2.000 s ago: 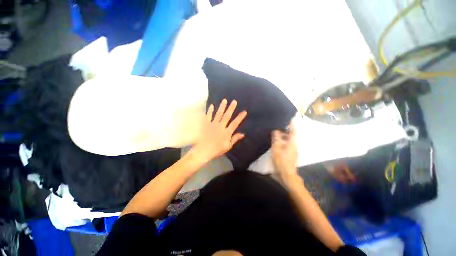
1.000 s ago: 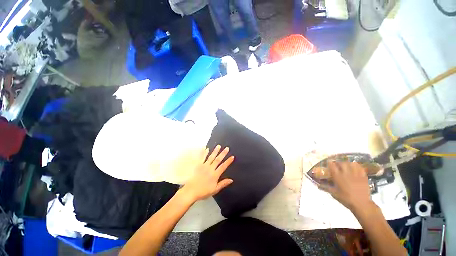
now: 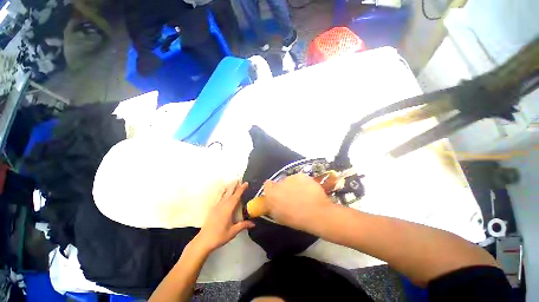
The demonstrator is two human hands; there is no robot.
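Note:
A black garment piece (image 3: 273,152) lies over the right part of the cream padded board (image 3: 159,183). A steam iron (image 3: 307,171) stands on the black piece, its hoses leading off to the upper right. My right hand (image 3: 295,199) is closed around the iron's handle, whose orange-tan front end shows beside my fingers. My left hand (image 3: 223,217) lies on the board at the left edge of the black piece, fingers slightly spread, just left of the iron's tip.
A black garment pile (image 3: 112,248) lies at the left, with white cloth (image 3: 142,112) above it. A blue folded sheet (image 3: 216,100) lies behind the board. A red perforated basket (image 3: 335,44) is at the far edge of the white table cover (image 3: 354,88). A person's legs (image 3: 266,20) stand beyond.
My right hand has brought the iron left from the table's right side onto the black piece. My left hand has moved slightly left, off the cloth to its edge.

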